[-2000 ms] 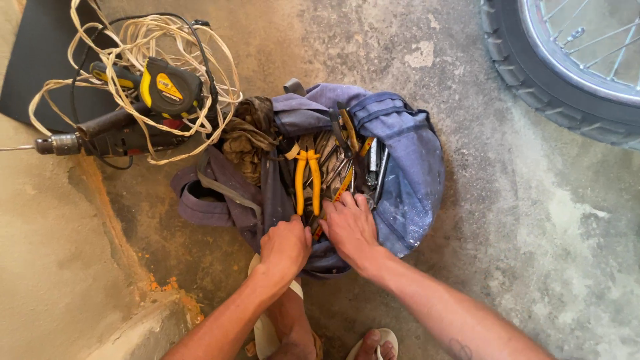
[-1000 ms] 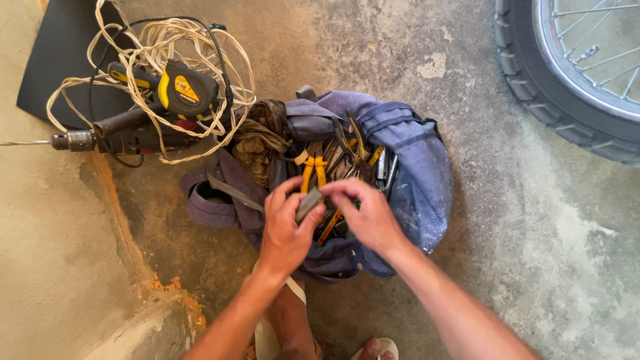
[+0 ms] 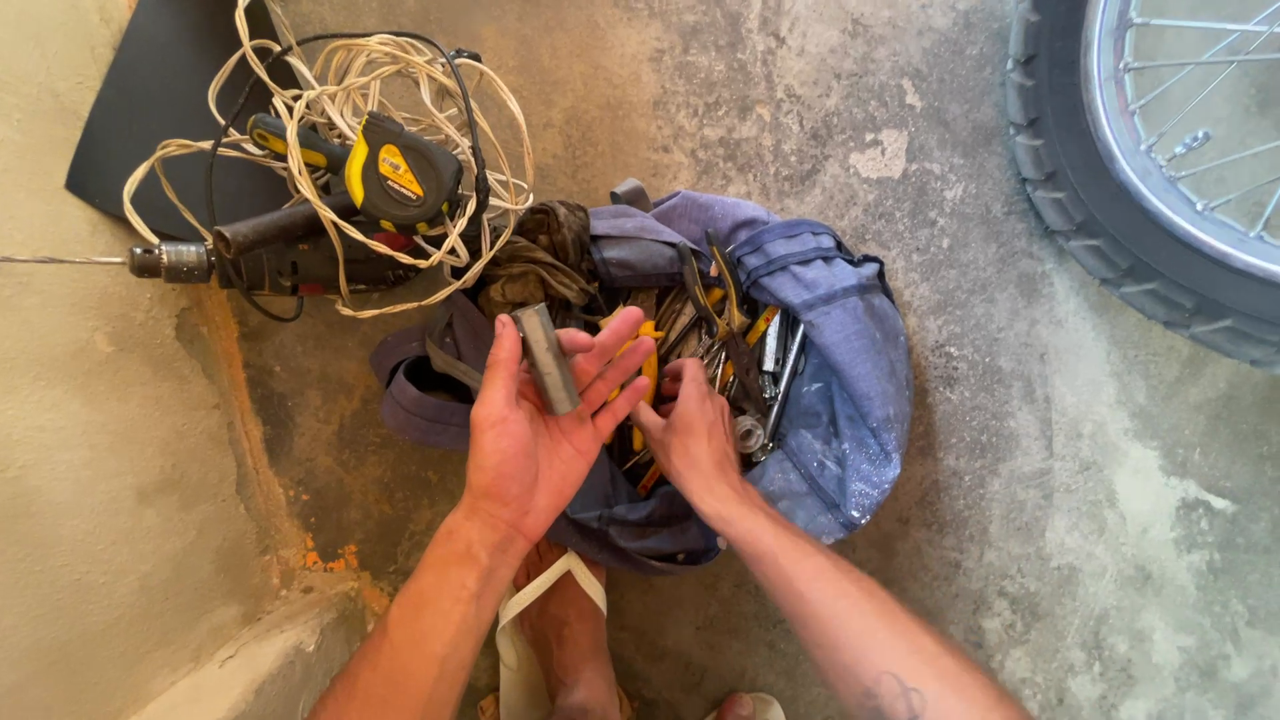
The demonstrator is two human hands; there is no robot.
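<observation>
My left hand (image 3: 545, 420) is palm up over the left part of the bag, fingers spread, with a short grey metal bar or tube (image 3: 546, 360) lying across the palm near the thumb. Among the tools in the open blue cloth bag (image 3: 840, 370) is my right hand (image 3: 692, 430), its fingers bent; whether it grips anything is hidden. Yellow-handled pliers (image 3: 647, 375) lie partly behind my left fingers. Beyond my right hand are dark pliers with worn handles (image 3: 712, 290), a chrome metal tool (image 3: 783, 390) and a small clear ring-shaped roll (image 3: 747, 433).
Left of the bag lie a power drill (image 3: 290, 255), a tangled pale cable (image 3: 500, 100) and a tape measure (image 3: 403, 175), near a black sheet (image 3: 165, 120). A crumpled brown cloth (image 3: 545, 255) touches the bag. A spoked wheel with a knobby tyre (image 3: 1060, 200) stands at upper right. My sandalled feet are below.
Both hands were low in the bag, then came together at the grey piece. Now my left hand has opened out with it on the palm, and my right hand has moved away from it into the tools.
</observation>
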